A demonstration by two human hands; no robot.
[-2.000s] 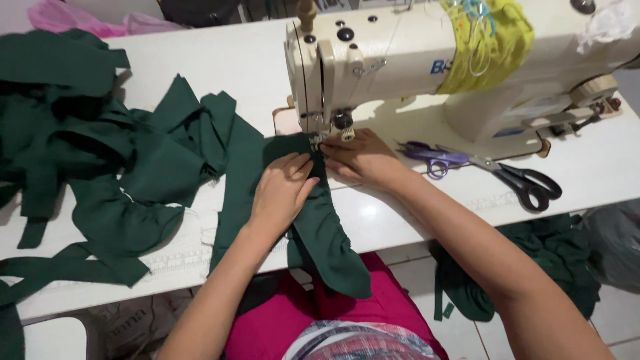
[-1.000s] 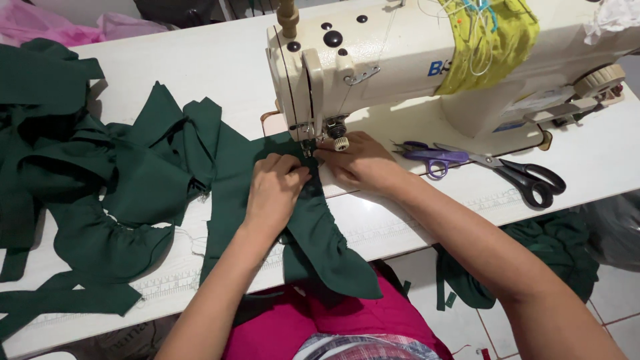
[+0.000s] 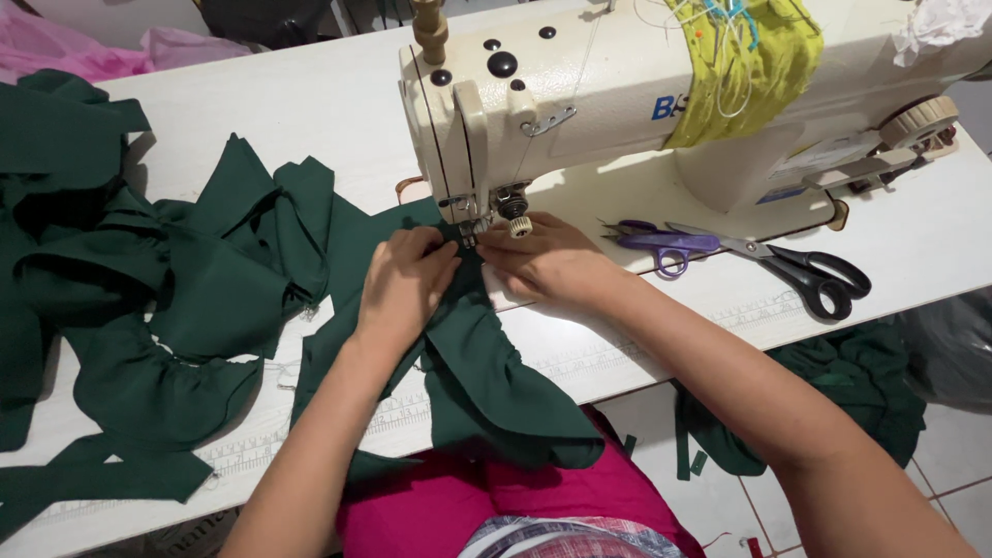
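Note:
Dark green fabric (image 3: 496, 372) lies under the presser foot (image 3: 470, 232) of a white sewing machine (image 3: 620, 85) and hangs over the table's front edge. My left hand (image 3: 407, 283) presses on this fabric just left of the foot, its fingers bent and their tips near the foot. On the other side, my right hand (image 3: 542, 260) has its fingertips at the fabric's edge close to the foot; the grip of those fingers is partly hidden. Purple thread snips (image 3: 670, 244) and black-handled scissors (image 3: 806, 275) lie on the right, beyond my right wrist.
More green fabric pieces (image 3: 209, 294) are heaped on the white table (image 3: 310, 93) at the left. A yellow-green cloth (image 3: 748, 70) with pins and thread wraps the machine arm. Printed ruler markings run along the front edge. Green fabric (image 3: 845, 387) also sits below the table at right.
Both hands stay beside the presser foot, with small finger shifts. The hanging end of the green fabric has shifted slightly. The view has moved a little.

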